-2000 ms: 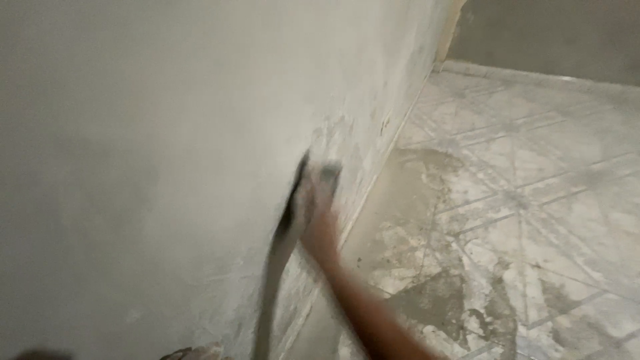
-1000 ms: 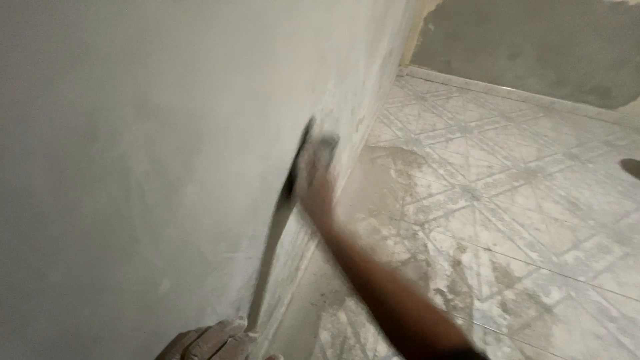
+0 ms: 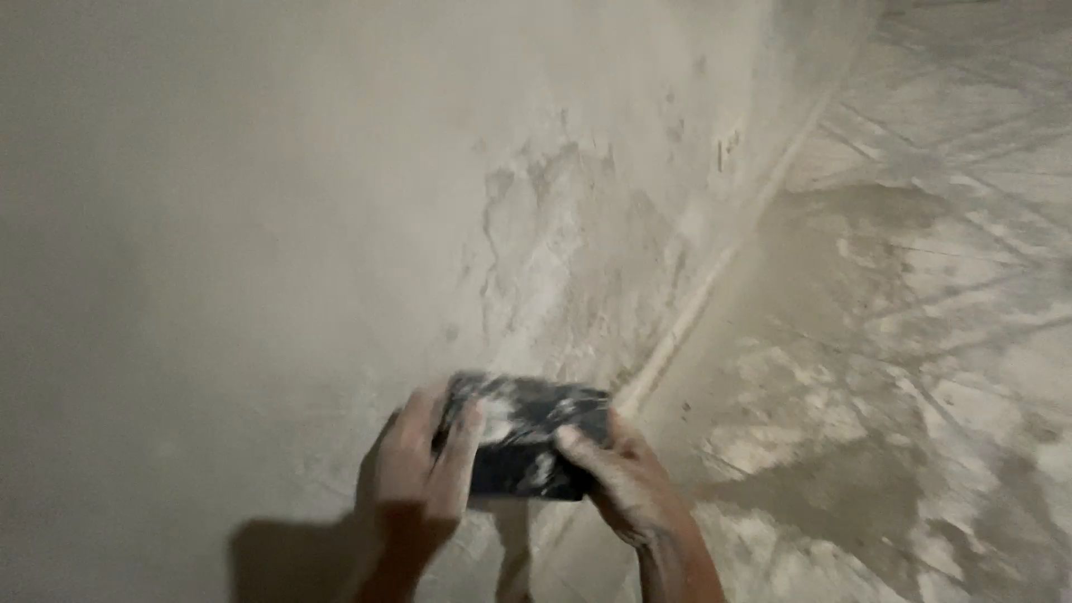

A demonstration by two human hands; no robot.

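Observation:
A dark rectangular block, probably a sanding block, is smeared with white dust and held in front of the lower wall. My left hand grips its left end, with fingers over the face. On its right end my right hand is closed, the thumb lying on the near face. Both hands are dusty. Behind them the plastered wall shows a rough, flaking patch just above the block. The block's far side is hidden, and its outline is slightly blurred.
A narrow pale baseboard edge runs diagonally where wall and floor meet. To the right lies a tiled floor with white dust and darker damp-looking patches. Shadows of the arms fall on the wall at the bottom left.
My right hand has come down from the wall surface. My left hand, low at the frame's bottom a second ago, is now up on the block as well. The view has shifted closer to the wall.

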